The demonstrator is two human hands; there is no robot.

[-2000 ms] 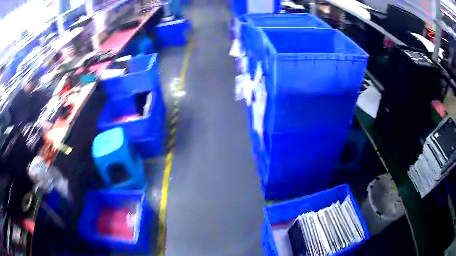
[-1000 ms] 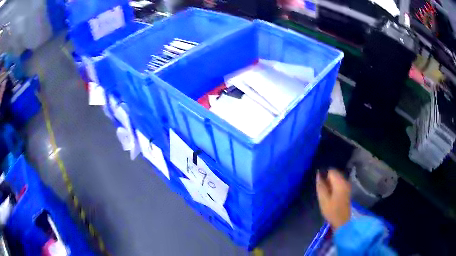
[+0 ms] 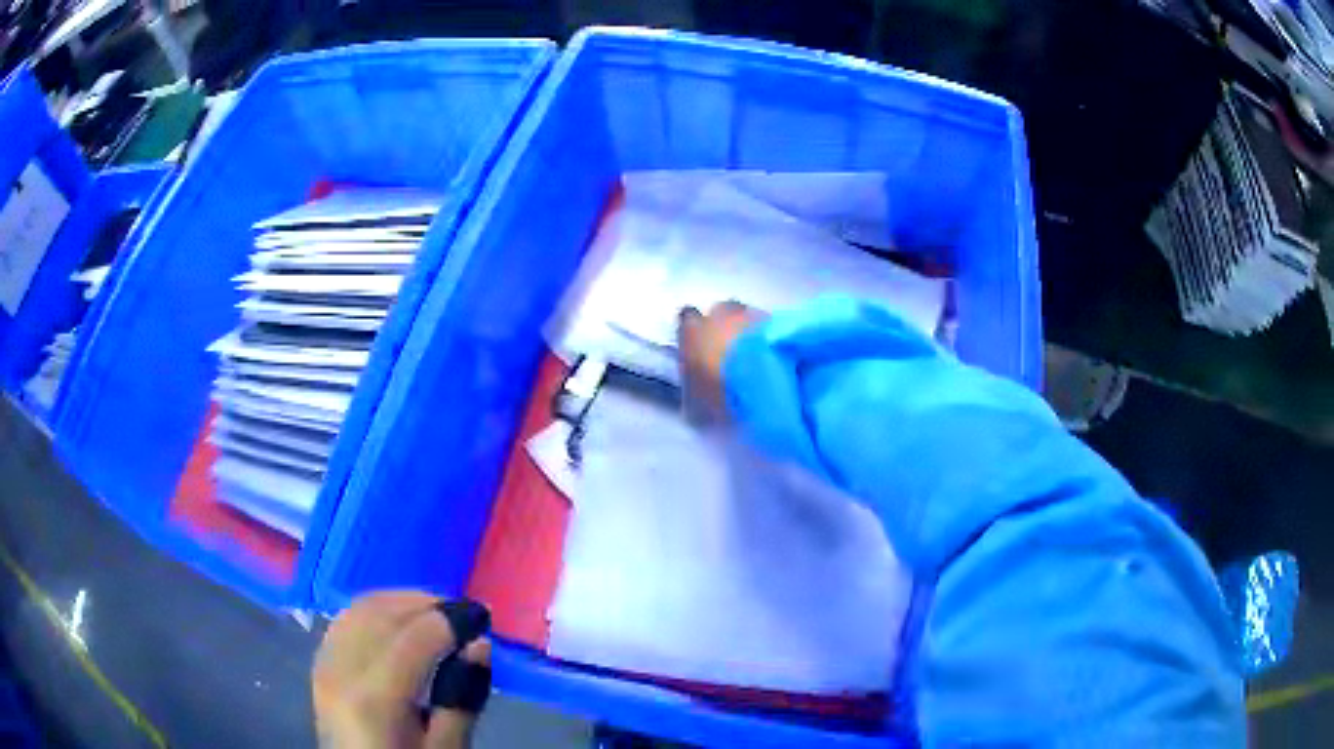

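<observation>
A blue bin fills the middle, holding large loose white sheets on a red liner board. My right hand, in a blue sleeve, reaches in from the right and touches the sheets near the middle; whether its fingers grip one is unclear. Dark pieces with white parts lie beside the sheets, left of that hand. My left hand, with black finger cots on its fingers, is curled over the bin's near rim at the lower left.
A second blue bin touches it on the left, with layered white-edged units. Farther left is another blue bin. A stack of white-edged units stands at the upper right. Grey floor with yellow lines shows at the lower left.
The view has moved close over the bins and looks down into them. My right hand has moved from outside the bin onto the sheets. My left hand has come into view at the rim.
</observation>
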